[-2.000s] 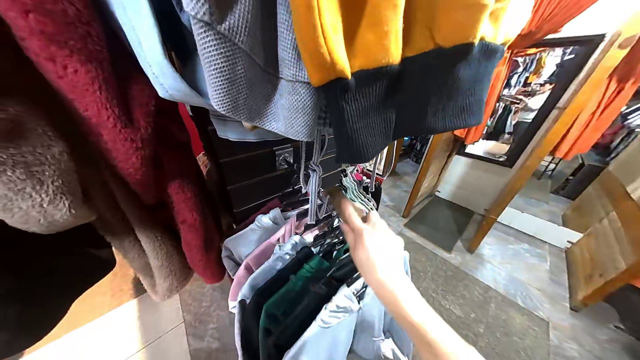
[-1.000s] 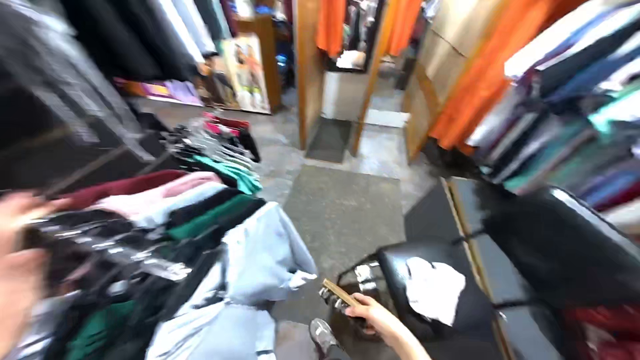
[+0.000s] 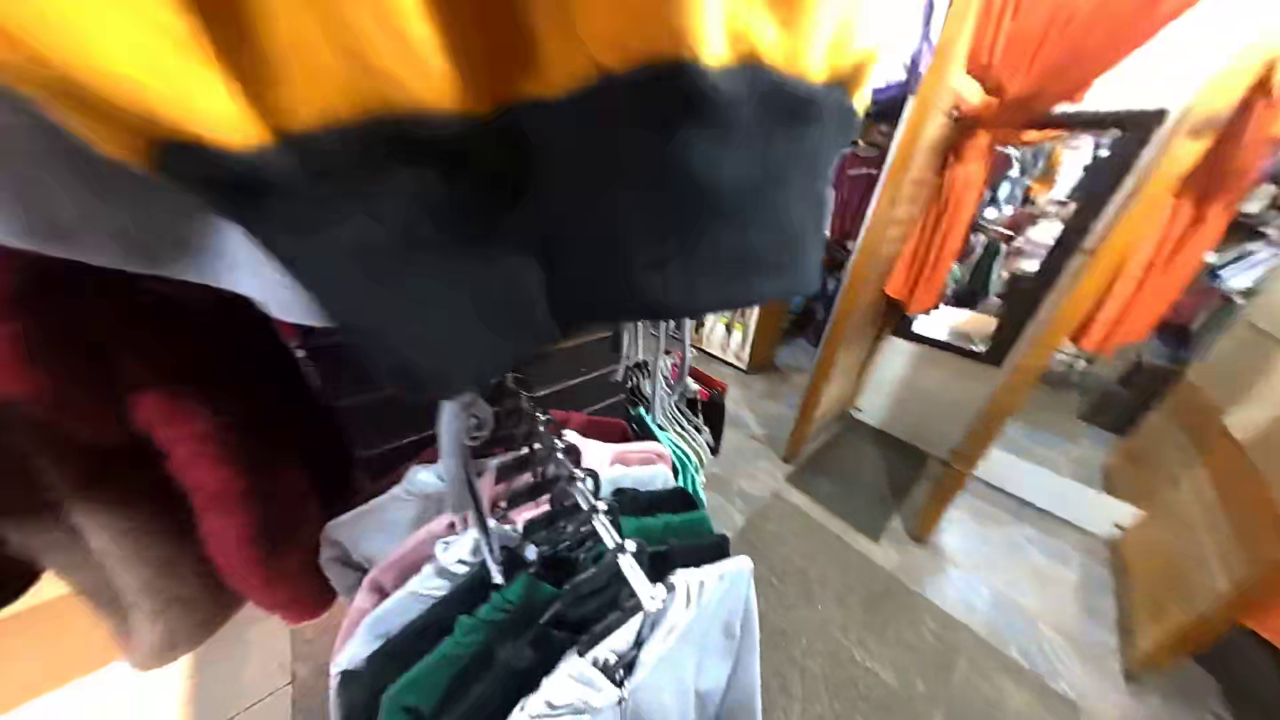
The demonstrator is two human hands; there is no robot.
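Observation:
Neither my left hand nor my right hand shows in the head view. Below the middle, a metal display rail (image 3: 620,555) bears several garments on black hangers: a light grey garment (image 3: 700,640), a green garment (image 3: 470,650) and pink ones. Close overhead hangs a yellow garment (image 3: 560,50) with a wide dark hem (image 3: 640,200), blurred. Grey drawstrings (image 3: 455,450) dangle over the rail. A dark red fluffy garment (image 3: 240,500) hangs at the left. More hangers with teal clothing (image 3: 680,450) are just behind the rail.
A black-framed mirror (image 3: 1030,230) stands between wooden posts (image 3: 860,240) with orange curtains (image 3: 940,220) at the right. A dark mat (image 3: 865,475) lies before it. A wooden panel (image 3: 1190,500) is at the right edge. Grey floor (image 3: 850,620) shows right of the rail.
Both hands seen one second ago, the right one then holding a thin tan object, are out of view. The view has swung back toward the yellow garment.

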